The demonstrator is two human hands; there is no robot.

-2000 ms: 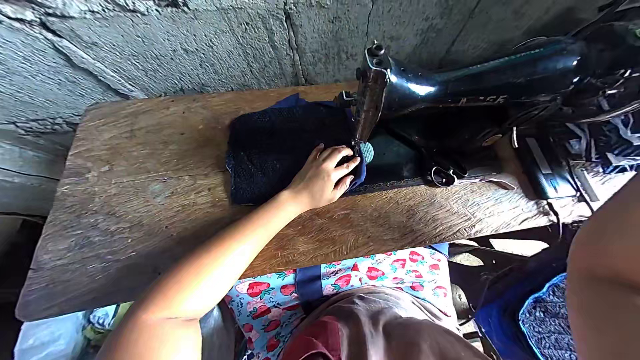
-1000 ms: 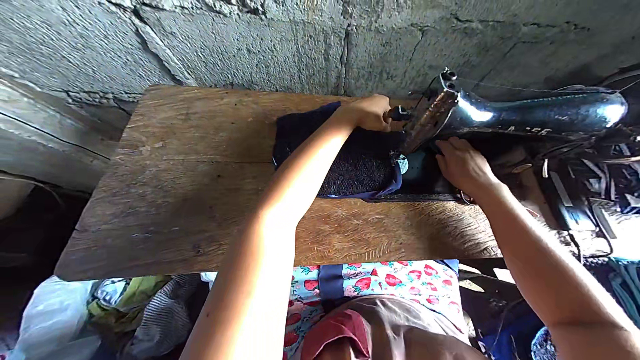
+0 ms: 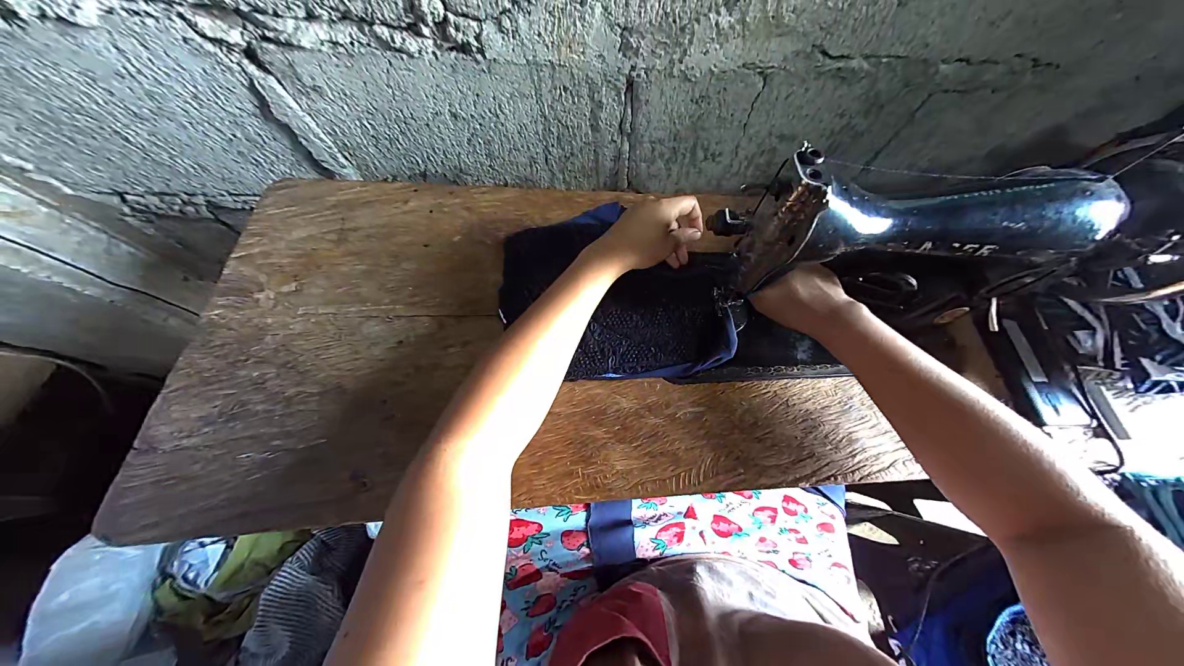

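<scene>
A black sewing machine stands at the right of the wooden table, its needle end over a dark textured fabric piece with blue edging. My left hand is above the fabric's far part, left of the machine head, fingers curled near the presser area's tension knob; whether it pinches a thread is unclear. My right hand reaches under the machine's arm beside the presser foot, its fingertips hidden behind the machine head.
A cracked concrete block wall runs behind the wooden table. Scissors lie under the machine's arm. Clothes and a plastic bag are below at left. Strawberry-print cloth lies below the front edge; dark clutter is at right.
My left hand has moved from the fabric near the needle to the far side by the machine head. My right hand has come in under the machine's arm. The view has shifted left.
</scene>
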